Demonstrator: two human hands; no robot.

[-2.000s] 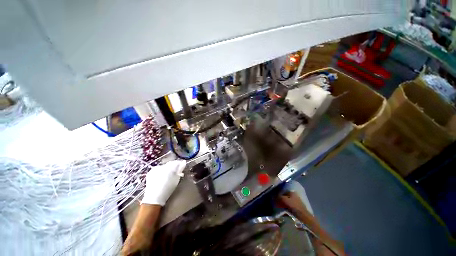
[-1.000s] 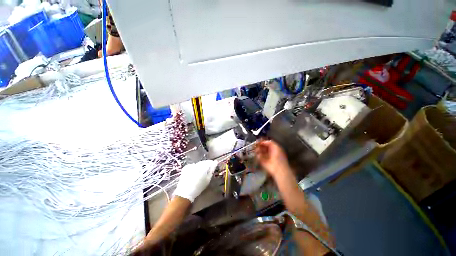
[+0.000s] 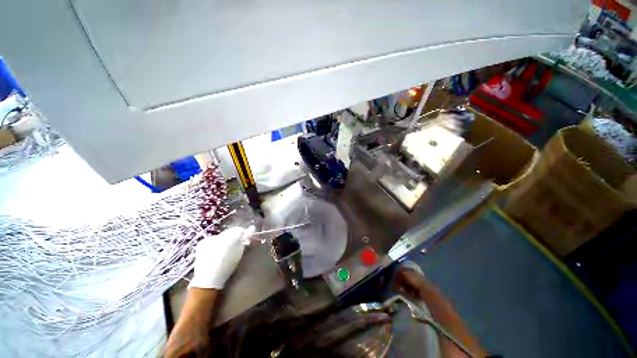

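Note:
My left hand [image 3: 222,257], in a white glove, is closed on a white cable [image 3: 279,229] at the left of the winding disc. The cable's free end reaches over the pale round disc [image 3: 325,234], which looks blurred. A dark block [image 3: 286,248] stands at the disc's near-left edge. My right hand [image 3: 411,280] is low at the table's front edge, right of the red button [image 3: 368,256] and green button [image 3: 343,275]. It is blurred and its fingers are partly hidden.
Loose white cables [image 3: 91,259] fan across the left, with red-brown tips [image 3: 213,199] beside my glove. A yellow-and-black bar [image 3: 242,168] stands behind the glove. The white cover [image 3: 279,56] hangs across the top. A metal chute [image 3: 447,220] and cartons [image 3: 583,196] are at right.
My right hand has moved from above the disc down to the table's front edge. My left hand still holds a cable. The view has shifted, and both buttons now show.

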